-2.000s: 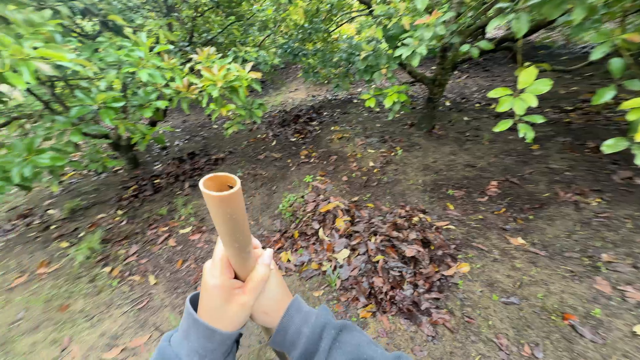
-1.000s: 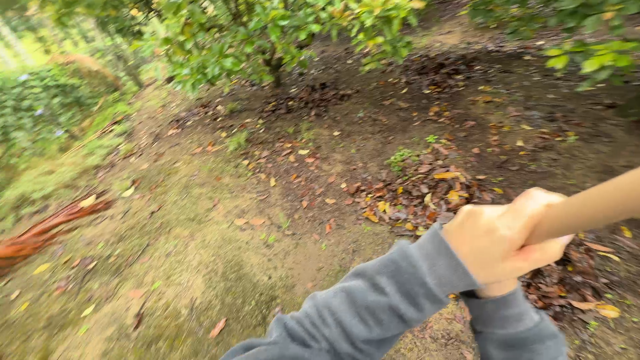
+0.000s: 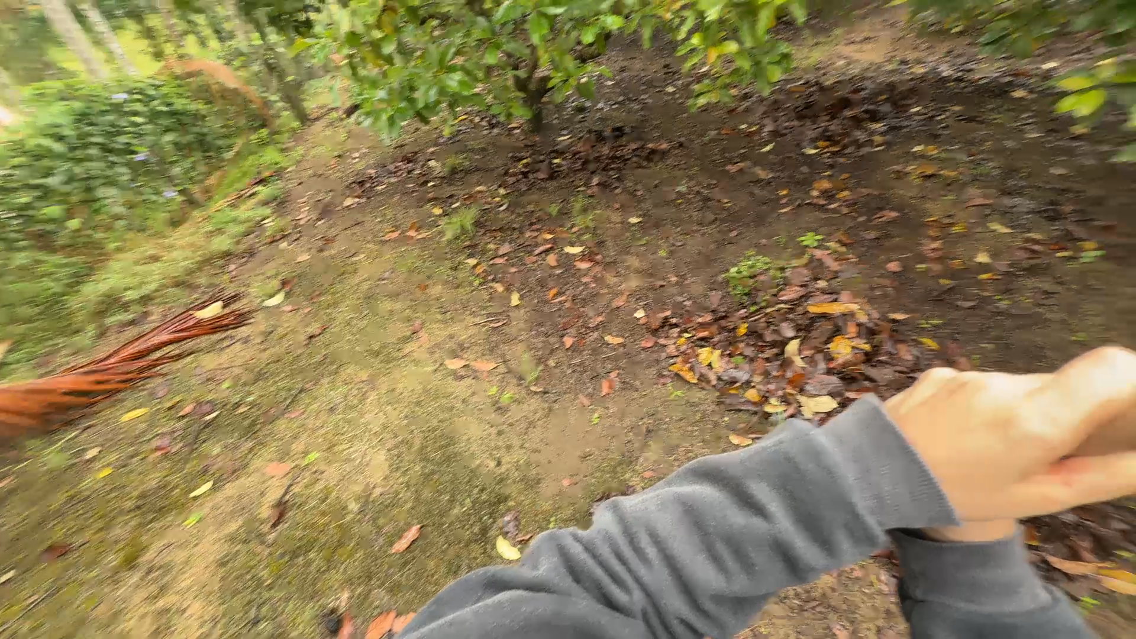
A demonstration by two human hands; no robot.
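My left hand (image 3: 1003, 435) is at the right edge, its fingers closed around a tan pole (image 3: 1105, 437), of which only a small brownish part shows between them. The grey sleeve of that arm crosses the lower middle. My right hand (image 3: 976, 531) is below it, mostly hidden; only skin by the cuff shows, so its grip cannot be seen. Left of and behind the hands lies a heap of brown and yellow dead leaves (image 3: 799, 351), beside a small green weed (image 3: 750, 275). The hands look blurred.
A rust-red dried frond (image 3: 115, 364) lies on the mossy ground at the left. Behind it grows a leafy hedge (image 3: 106, 169). A low tree (image 3: 535, 98) stands at the top middle, with fallen leaves (image 3: 595, 155) around its trunk. More branches hang at the upper right.
The view has swung left, bringing in the hedge and frond. The hands have shifted to the right side, and the pole's open end, seen two seconds ago, is out of view.
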